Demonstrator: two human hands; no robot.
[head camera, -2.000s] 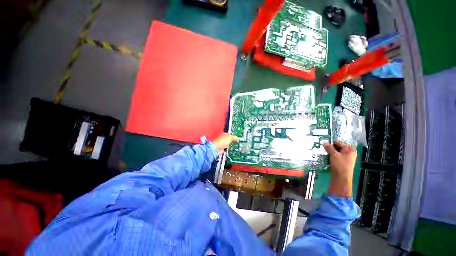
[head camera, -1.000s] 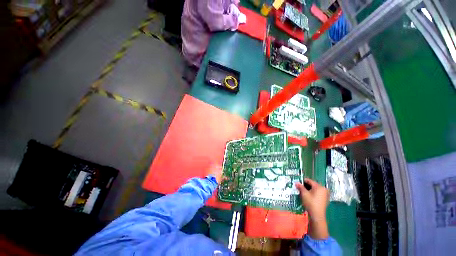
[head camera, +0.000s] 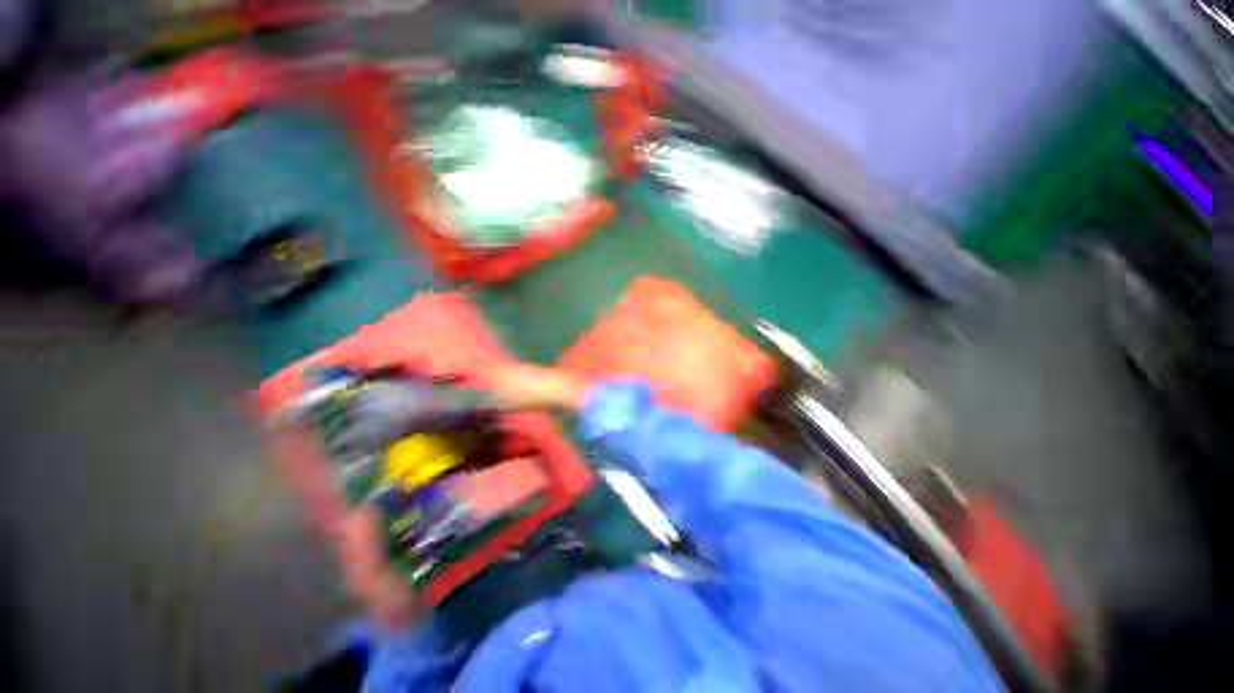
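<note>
The picture is strongly blurred. The power board (head camera: 422, 463) is over the large red mat (head camera: 430, 322), parts side up, with a yellow block near its middle. My left hand (head camera: 376, 569) is at the board's near left edge, smeared by motion. My right hand (head camera: 539, 387) is at its far right edge. Both hands appear to hold the board; the fingers are too blurred to make out. Whether the board touches the mat cannot be told.
Another board (head camera: 508, 169) lies ahead on red pads. A bare red pad (head camera: 670, 349) is right of my right hand. A black tray (head camera: 284, 263) is at the left, a person's purple sleeve (head camera: 102, 176) beyond it. A metal rail (head camera: 880, 481) runs at right.
The board has moved left from the red pad to the large mat and turned from solder side up to parts side up. Both hands moved with it. The view has swung and blurred.
</note>
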